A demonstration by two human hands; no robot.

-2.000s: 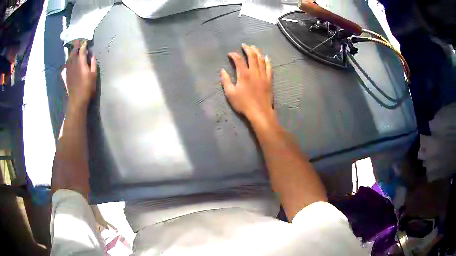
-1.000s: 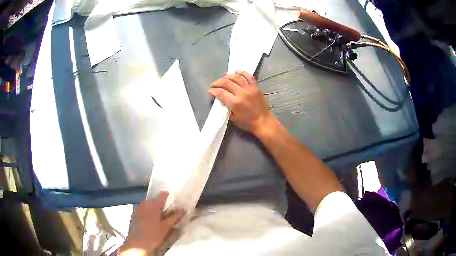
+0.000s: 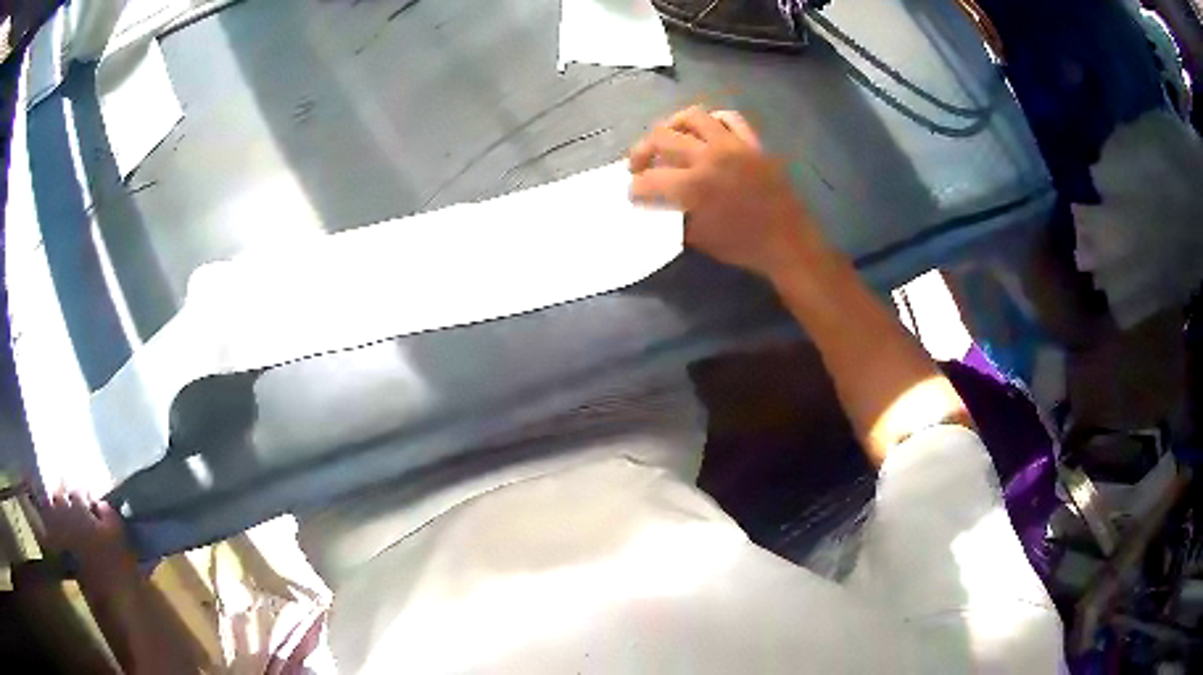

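Observation:
A long white fabric strip [image 3: 435, 277] lies across the near part of the blue-grey table cover [image 3: 396, 119], running from lower left up to the right. My right hand [image 3: 712, 178] grips its right end with curled fingers. My left hand [image 3: 86, 528] is at the table's lower left corner, at the strip's left end, darker and blurred; whether its fingers hold the cloth cannot be told. The steam iron [image 3: 739, 20] is cut off by the top edge, showing only part of its dark soleplate.
White pieces lie at the far left [image 3: 139, 106] and top centre [image 3: 614, 33]. Hoses [image 3: 910, 92] loop right of the iron. A purple bag [image 3: 1009, 448] is below the table at right. White and pinkish cloth [image 3: 271, 593] hangs at lower left.
The strip has turned from pointing away from me to lying across the table. My right hand has moved up and right, my left hand far left. The view has shifted, cutting off most of the iron.

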